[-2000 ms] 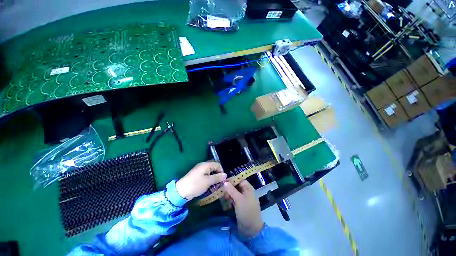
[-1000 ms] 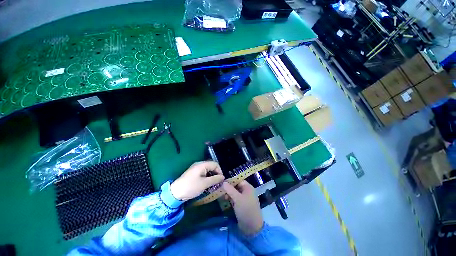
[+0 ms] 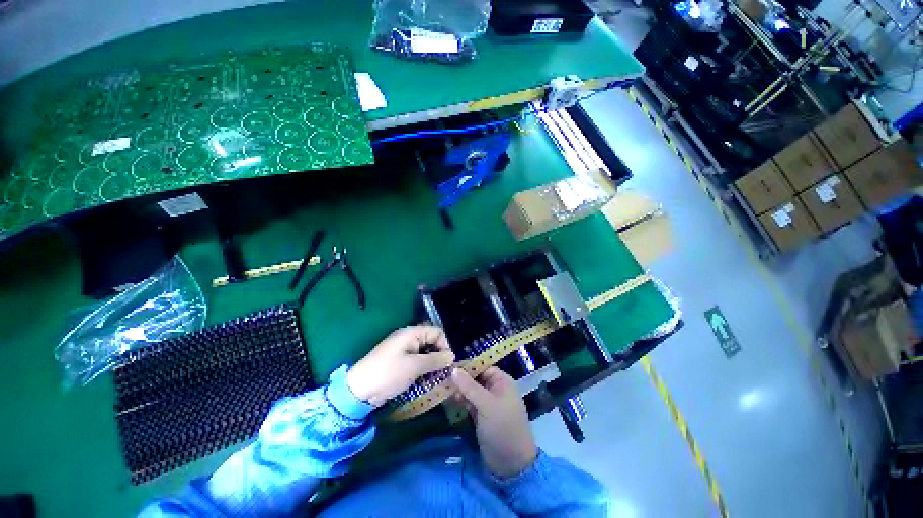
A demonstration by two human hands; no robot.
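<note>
A tan component tape [image 3: 496, 351] with a row of small dark parts runs through the black-framed lead cutting machine [image 3: 486, 304] and out at its right side. My left hand [image 3: 403, 364] pinches the tape's parts edge just left of the machine. My right hand [image 3: 494, 410] grips the tape's lower edge beside it, fingertips close to those of my left hand. The tape's near end hangs below my left hand. The parts between my fingertips are too small to tell. The crank [image 3: 574, 417] sticks out at the machine's front right.
A folded component tape stack [image 3: 213, 390] lies left, with a clear plastic bag [image 3: 137, 319] above it. Diagonal cutters [image 3: 337, 271] and a yellow strip [image 3: 273, 270] lie behind. A cardboard box [image 3: 557, 207] stands behind the machine. A green circuit board [image 3: 182, 132] lies on the shelf.
The view has shifted slightly since two seconds ago. Both hands stay at nearly the same place on the tape; its near end shows slightly more parts below my left hand.
</note>
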